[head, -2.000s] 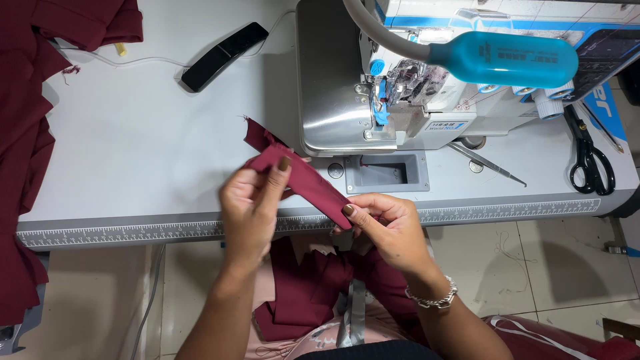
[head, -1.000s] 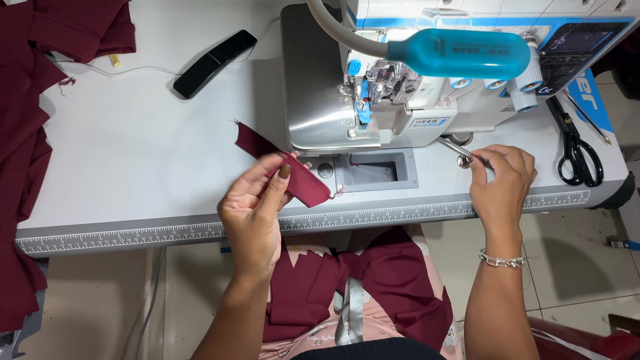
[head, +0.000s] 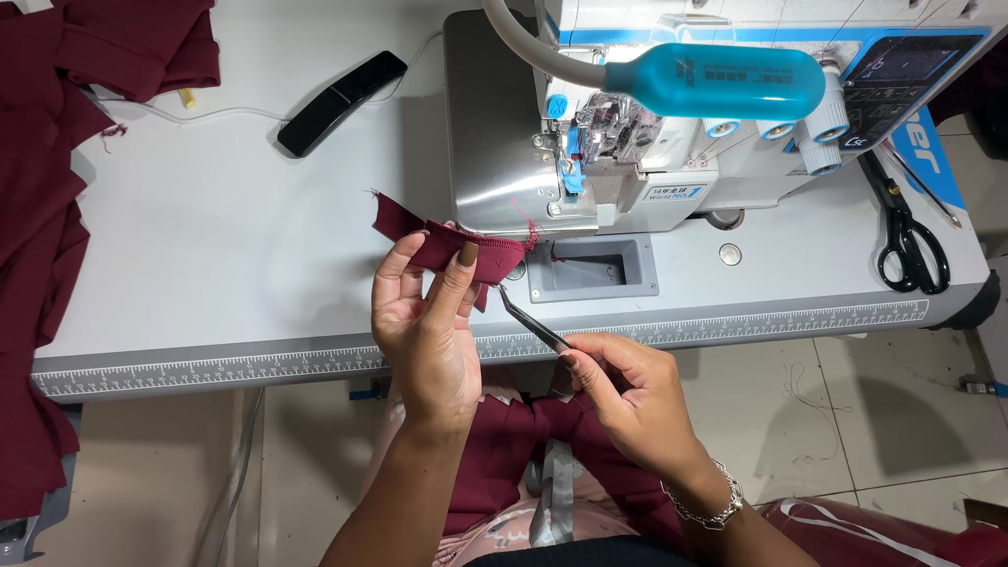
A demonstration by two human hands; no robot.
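My left hand (head: 433,339) pinches a small maroon fabric strip (head: 449,250) between thumb and fingers, above the table's front part. A line of overlock stitching runs along the strip's upper edge, with a loose thread tail at its right end. My right hand (head: 630,386) holds bent-nose metal tweezers (head: 535,324), their tips at the lower right corner of the strip; whether they grip a thread there I cannot tell. More maroon fabric (head: 492,461) lies on my lap with a grey ribbon over it.
Behind the strip stands an overlock sewing machine (head: 500,142) with a teal lamp (head: 717,81) above it. A grey recessed tray (head: 594,268) is set in the table. Black scissors (head: 906,228) lie at the right, a black elongated device (head: 342,102) at the back left, and maroon fabric (head: 39,260) at the left edge.
My right hand first let go of the strip and reached the tweezers on the table; now it holds them at the strip, having moved back left. My left hand keeps hold of the strip.
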